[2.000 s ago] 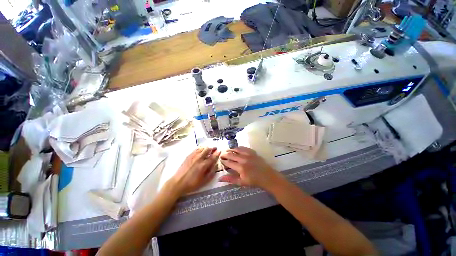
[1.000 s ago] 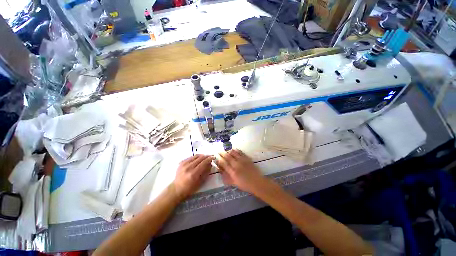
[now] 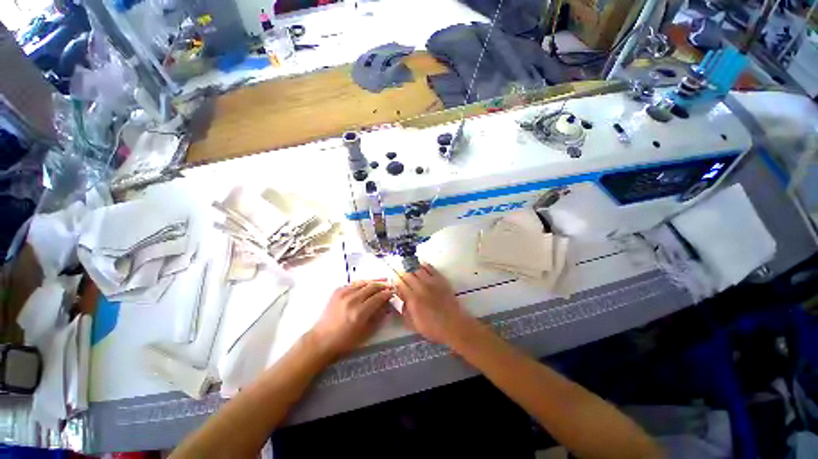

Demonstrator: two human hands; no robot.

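A small cream piece (image 3: 395, 303) lies just in front of the presser foot (image 3: 409, 260), mostly hidden by my hands. My left hand (image 3: 357, 314) rests on its left side, fingers bent and pressed down. My right hand (image 3: 427, 300) is on its right side, fingertips close to the foot. Both hands hold the piece between them. The white sewing machine (image 3: 556, 170) with a blue stripe stands over it. A beige stack of cut pieces (image 3: 520, 250) lies right of the foot under the machine arm.
A fanned pile of beige pieces (image 3: 278, 229) lies left of the needle. Long white fabric strips (image 3: 251, 327) and a folded white bundle (image 3: 139, 246) lie farther left. A white cloth (image 3: 725, 238) lies at the right end. A wooden board (image 3: 305, 112) and dark grey fabric (image 3: 489, 58) are behind.
My hands stay at the foot; the fingers have shifted, and my left fingers now lie more sideways toward my right hand. The whole view has shifted slightly.
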